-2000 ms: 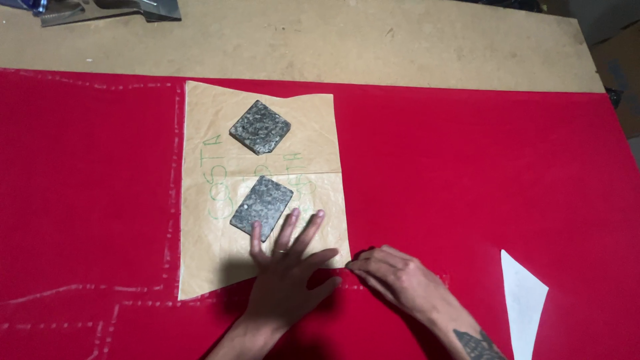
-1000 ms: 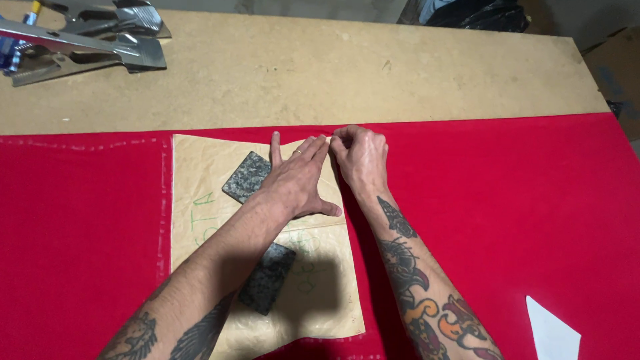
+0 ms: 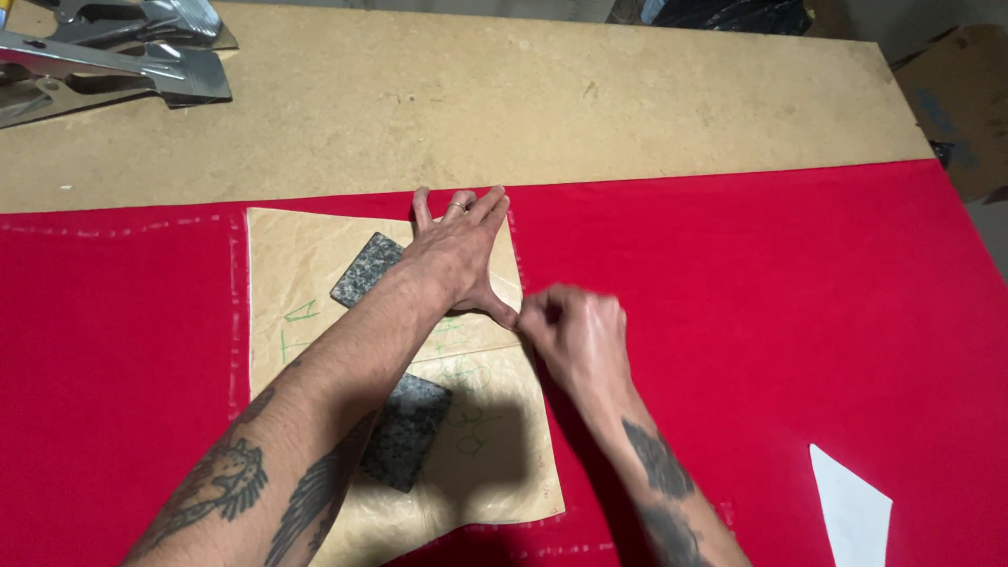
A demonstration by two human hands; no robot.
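Note:
A brown paper pattern (image 3: 315, 260) with green writing lies on red fabric (image 3: 748, 299). Two speckled stone slabs weigh it down: the upper slab (image 3: 366, 272) beside my left wrist, the lower slab (image 3: 409, 433) partly under my left forearm. My left hand (image 3: 453, 256) presses the pattern's upper right part with fingers spread, thumb at the right edge. My right hand (image 3: 575, 335) is closed and slightly blurred at that edge, by the left thumb; whatever it pinches is hidden. Pale dashed chalk marks (image 3: 516, 252) run along the pattern's right edge above it.
Metal clamps (image 3: 150, 71) lie on the bare board table (image 3: 512, 102) at the upper left. A white pattern piece (image 3: 854, 512) rests on the fabric at the lower right. Beyond the table are a black plastic bag (image 3: 732, 14) and a cardboard box (image 3: 957, 110).
My right hand has moved from the pattern's top right corner down its right edge. Pale marks now show along that edge. My left hand stays spread on the upper part.

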